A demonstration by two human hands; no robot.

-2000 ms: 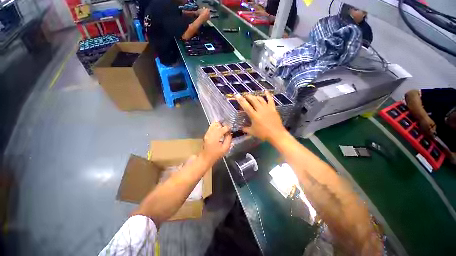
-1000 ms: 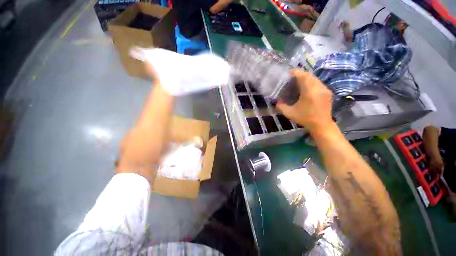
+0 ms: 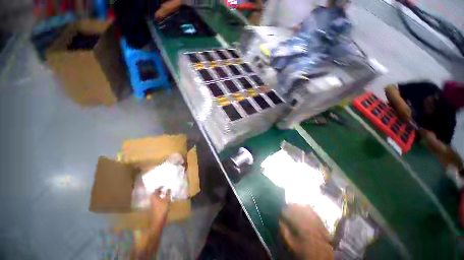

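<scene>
My left hand [image 3: 160,199] is down at the open cardboard box [image 3: 108,185] on the floor, its fingers at a white sheet [image 3: 167,179] inside; the hand is small and blurred. My right hand [image 3: 305,228] is blurred, over the green bench beside the overlapping, glaring silver-white LCD modules [image 3: 297,177]; whether it holds anything cannot be seen. The stack of clear blister trays [image 3: 229,91] stands on the bench, its top tray showing rows of dark screens with orange-yellow strips. The solder spool [image 3: 242,158] sits near the bench edge, with thin wire trailing from it.
A grey metal machine housing [image 3: 330,89] with a plaid cloth [image 3: 313,43] stands behind the trays. A red tray [image 3: 385,121] lies before a seated person at right. Another brown carton [image 3: 84,66] and a blue stool [image 3: 146,71] stand on the floor at left.
My left hand has moved the white sheet from beside the trays down to the box. My right hand has left the tray stack, without the clear plastic it gripped, and moved back over the bench.
</scene>
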